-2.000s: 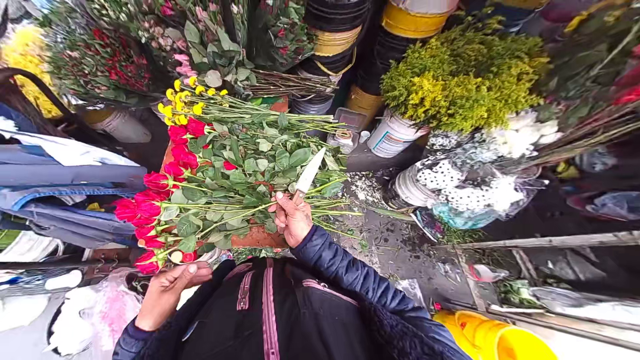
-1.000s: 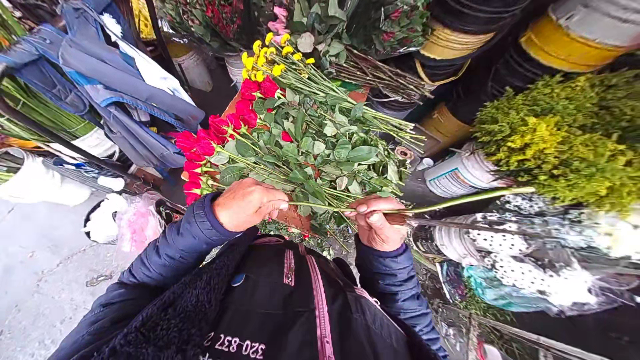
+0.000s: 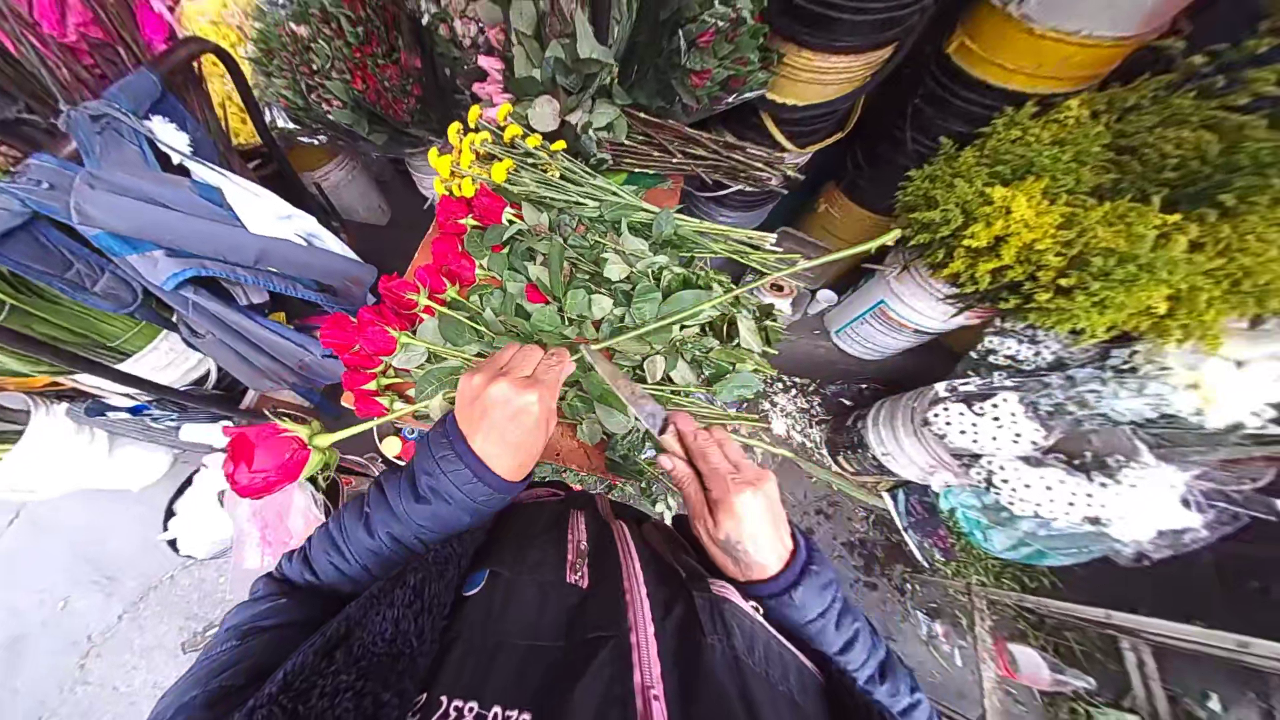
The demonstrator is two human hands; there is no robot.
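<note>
My left hand (image 3: 512, 408) is closed around the stem of a single red rose (image 3: 268, 460), whose bloom hangs out to the left over the pavement. The rose's stem (image 3: 740, 290) runs past my fingers toward the upper right. In my right hand (image 3: 728, 500) is a knife (image 3: 630, 392) held by its handle; the blade tip lies at the stem just beside my left fingers. Beneath both hands spreads a pile of red roses (image 3: 445, 262) with leafy stems, blooms to the left. Yellow flowers (image 3: 468, 160) on thin stems lie along its far side.
Buckets hold yellow-green foliage (image 3: 1040, 220) at the right, near a white labelled bucket (image 3: 890, 310). Plastic-wrapped dotted material (image 3: 1000, 440) stands below it. Blue cloth (image 3: 210, 230) hangs at the left. A wooden frame (image 3: 1130, 620) lies on the ground at lower right.
Two seconds ago my left hand was apart from the flowers, with no rose in it. It now holds a rose stem. The knife's blade has turned toward my left hand.
</note>
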